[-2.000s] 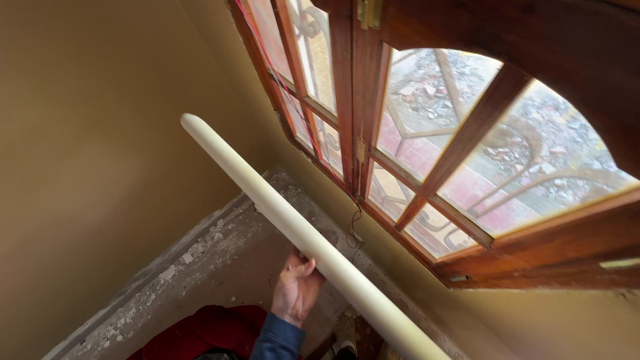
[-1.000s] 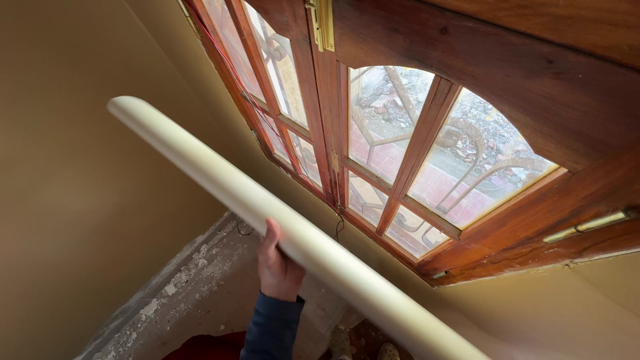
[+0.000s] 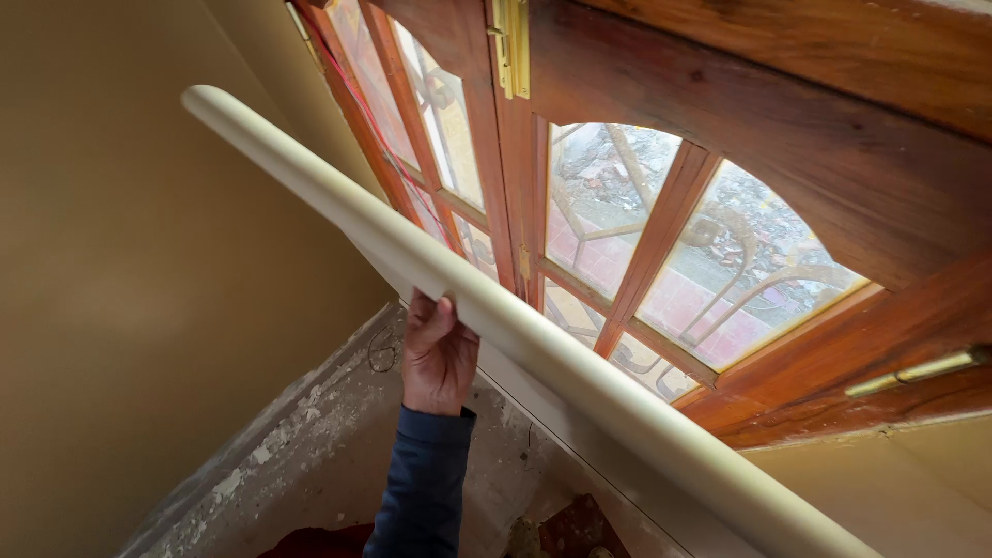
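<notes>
A long, cream-coloured rolled sheet (image 3: pixel 496 310) slants across the view from upper left to lower right, running off the bottom edge. A flat part with a thin straight edge shows beneath the roll. My left hand (image 3: pixel 440 353), in a dark blue sleeve, grips its lower side near the middle, the thumb towards me and some fingers hidden. My right hand is not in view.
A wooden window frame (image 3: pixel 659 232) with glass panes and brass bolts (image 3: pixel 511 50) stands behind the roll. Red wire (image 3: pixel 364 108) runs along its left side. A tan wall (image 3: pixel 139 310) meets the rough, paint-flecked floor (image 3: pixel 310 457).
The roll has stayed in my left hand. Its flat part below, with the straight edge, now shows plainly. The view has shifted.
</notes>
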